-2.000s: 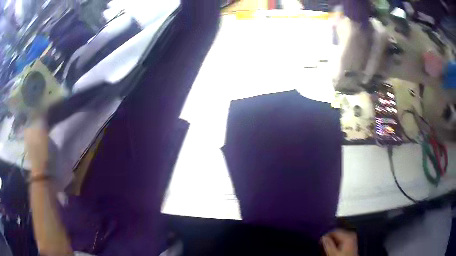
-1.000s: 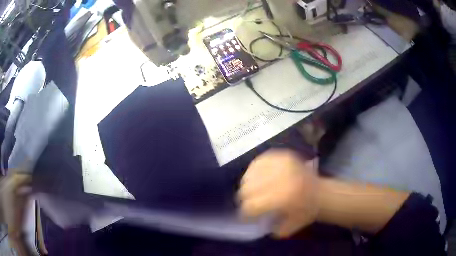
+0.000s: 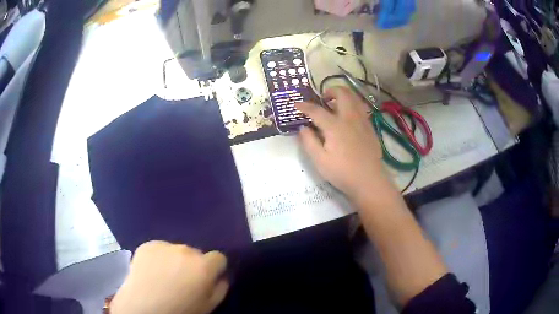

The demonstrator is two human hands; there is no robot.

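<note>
A dark navy-purple panel (image 3: 162,165) lies flat on the white table, its top edge close to the needle area. My left hand (image 3: 171,279) is at the panel's lower edge with its fingers curled; what is under the fingers is hidden. My right hand (image 3: 343,138) is over the lower right side of the smartphone (image 3: 285,86), fingers apart, fingertips at its lit screen. The hand holds nothing that I can see.
Scissors with red and green handles (image 3: 397,153) lie right of my right hand. The sewing machine head (image 3: 269,21) spans the top. A small white box (image 3: 425,64) is at the right. More dark cloth (image 3: 29,208) lies at the left. A printed scale runs along the table front.
My right hand has moved from the table's front edge up to the smartphone. My left hand has come in from the far left to the panel's lower edge. The pale strip between the hands no longer shows.
</note>
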